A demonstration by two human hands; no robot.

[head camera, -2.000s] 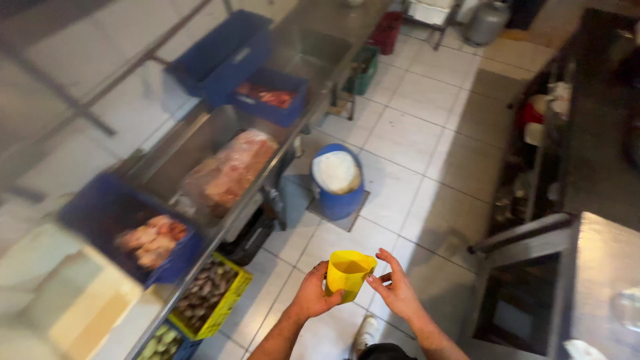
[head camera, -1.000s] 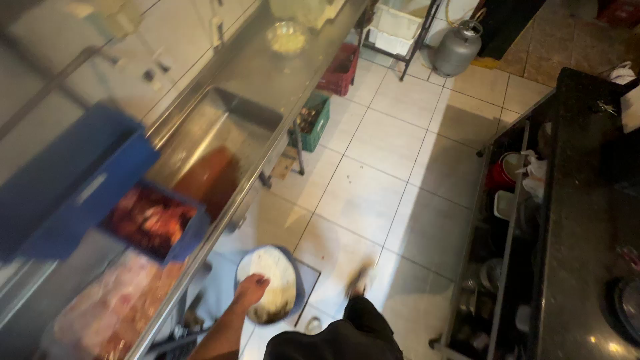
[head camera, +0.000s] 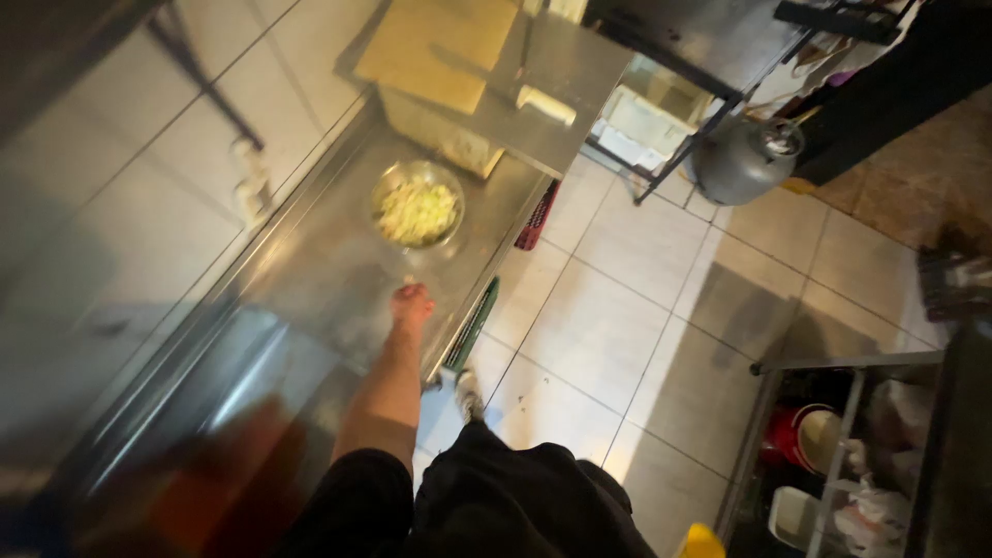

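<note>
My left hand reaches over the stainless steel counter, its fingers curled together. It is blurred, and I cannot tell whether something small is between the fingertips. Just beyond the fingers stands a round bowl of chopped pale green and whitish food, apart from the hand. My right hand is out of view. Part of a yellow container shows at the bottom edge, right of my dark clothing; what holds it is hidden.
A yellowish board tops a box behind the bowl. A steel sink lies left of my arm. Green and red crates sit beneath the counter edge. A gas cylinder stands on the tiled floor; a shelf holds containers at right.
The view has swung far along the counter. My left hand, over the blue bucket a second ago, is now over the counter near the bowl. Both hands were at the yellow container two seconds ago.
</note>
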